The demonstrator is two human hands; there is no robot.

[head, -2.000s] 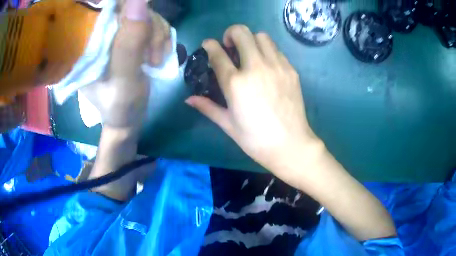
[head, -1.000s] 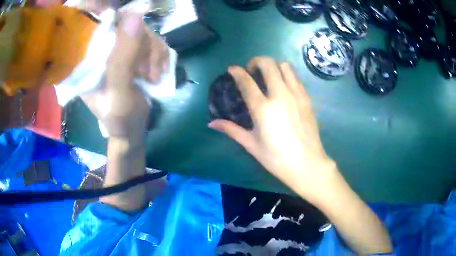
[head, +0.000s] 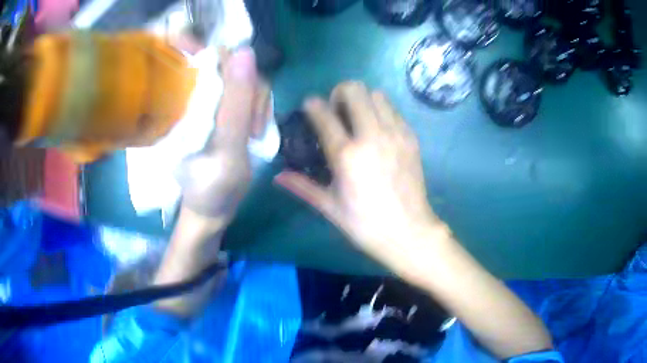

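Note:
My left hand (head: 220, 135), blurred, is closed round the white-wrapped grip of an orange electric screwdriver (head: 120, 92). The white wrap (head: 152, 177) hangs below the tool. The screwdriver's front end is close to a round black housing (head: 301, 145); whether the bit touches it cannot be told. My right hand (head: 383, 170) holds this housing on the green table, fingers over its far side and thumb at its near edge. The fingers hide part of the housing.
More round black housings (head: 511, 92) lie at the back right of the green table (head: 539, 213). A black cord (head: 106, 301) crosses my left forearm. A red surface (head: 62, 184) is at the left. A blurred grey and white object is behind my left hand.
My left hand and the screwdriver have moved right, up to the housing. The right hand and housing appear slightly further left. The view has shifted a little, and the blur has grown.

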